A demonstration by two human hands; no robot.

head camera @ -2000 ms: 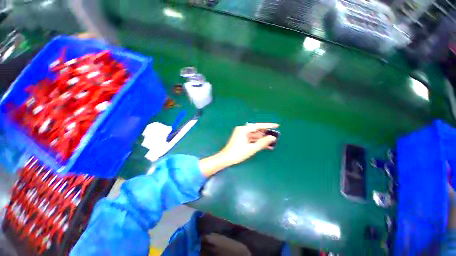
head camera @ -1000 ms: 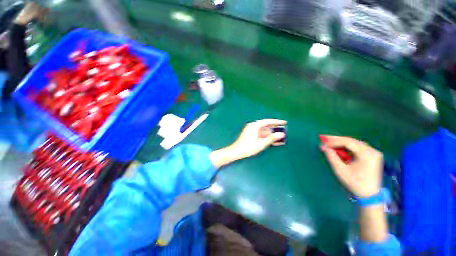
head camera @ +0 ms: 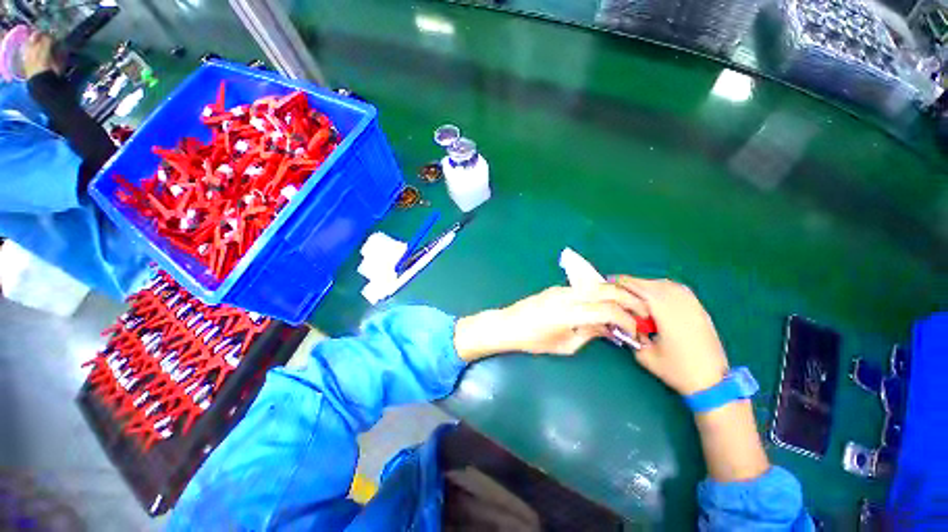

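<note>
My left hand (head camera: 570,318) and my right hand (head camera: 678,330) meet over the bench, fingers overlapping. My left fingers are closed on a small watch body (head camera: 624,336), mostly hidden between the hands. A red clamp (head camera: 646,326) shows under the curled fingers of my right hand. A white wipe (head camera: 580,268) sticks up beyond the fingers; which hand grips it is hidden.
A blue bin (head camera: 331,234) full of red clamps stands left, above a black tray (head camera: 156,488) of clamps. A white bottle (head camera: 467,179), slim tools and white papers lie beside it. A phone (head camera: 807,387), small parts and another blue bin (head camera: 925,431) are right.
My right hand came into view with a red clamp, then moved left to meet my left hand at the watch body. The white wipe now shows at my fingers.
</note>
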